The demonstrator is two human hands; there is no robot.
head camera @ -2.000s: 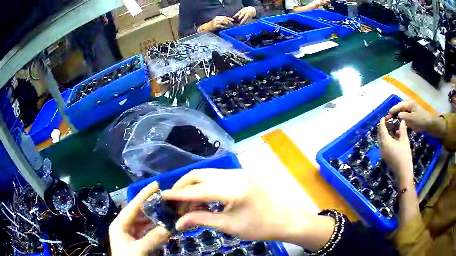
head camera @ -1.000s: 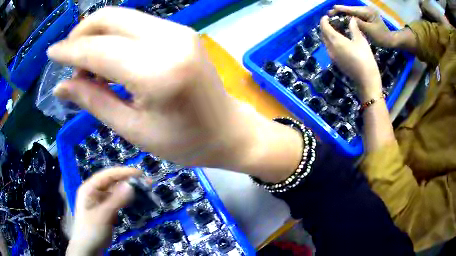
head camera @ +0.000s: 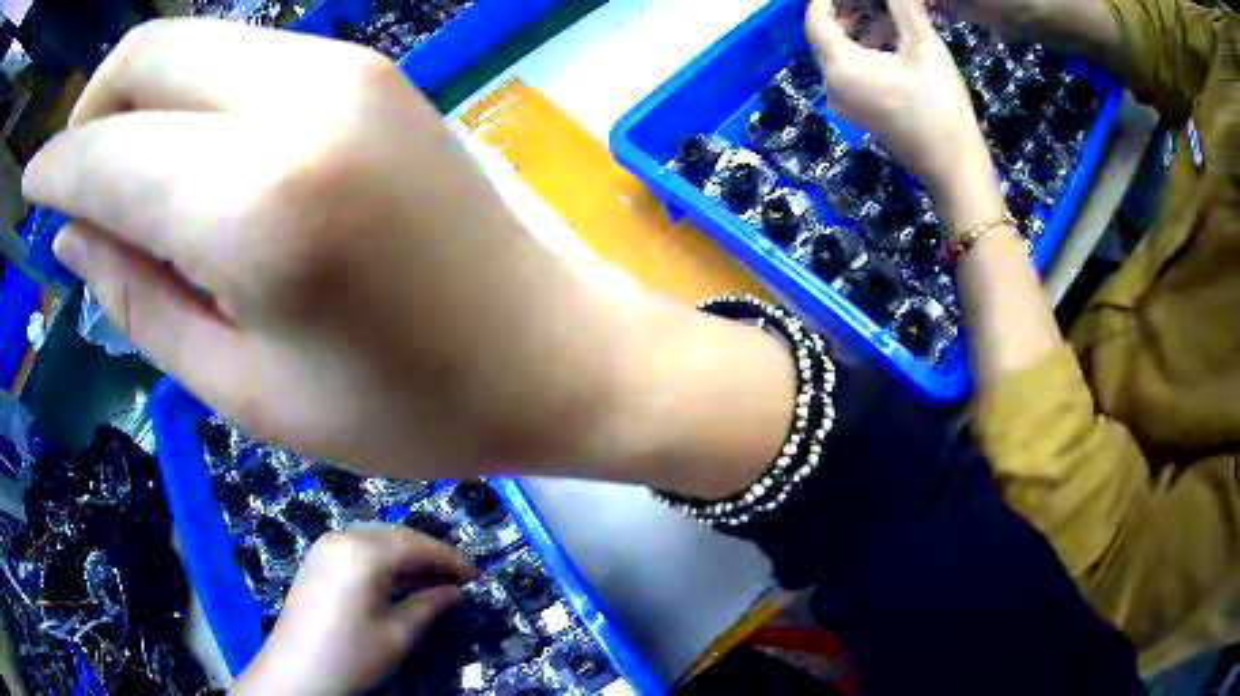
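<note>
A blue tray (head camera: 185,469) at the lower left holds rows of small camera modules (head camera: 524,585) with black round lens barrels. My left hand (head camera: 356,605) is low over this tray, its fingertips bent down among the modules. Whether it grips one is hidden. My right hand (head camera: 313,258), large and close to the camera, is raised over the tray's far end and covers part of it. Its thumb and fingertips are near each other at the left edge. I cannot tell if anything is between them.
Another blue tray of modules (head camera: 802,258) stands at the right, with another person's hands (head camera: 904,102) over it. Yellow-orange tape (head camera: 578,177) crosses the white bench between the trays. Dark wired assemblies (head camera: 102,558) are piled at the lower left. Another blue tray (head camera: 469,52) shows at the top.
The view has turned down and to the right. My left hand has brought a module down to the tray. My right hand has moved from the module to a raised position at the left.
</note>
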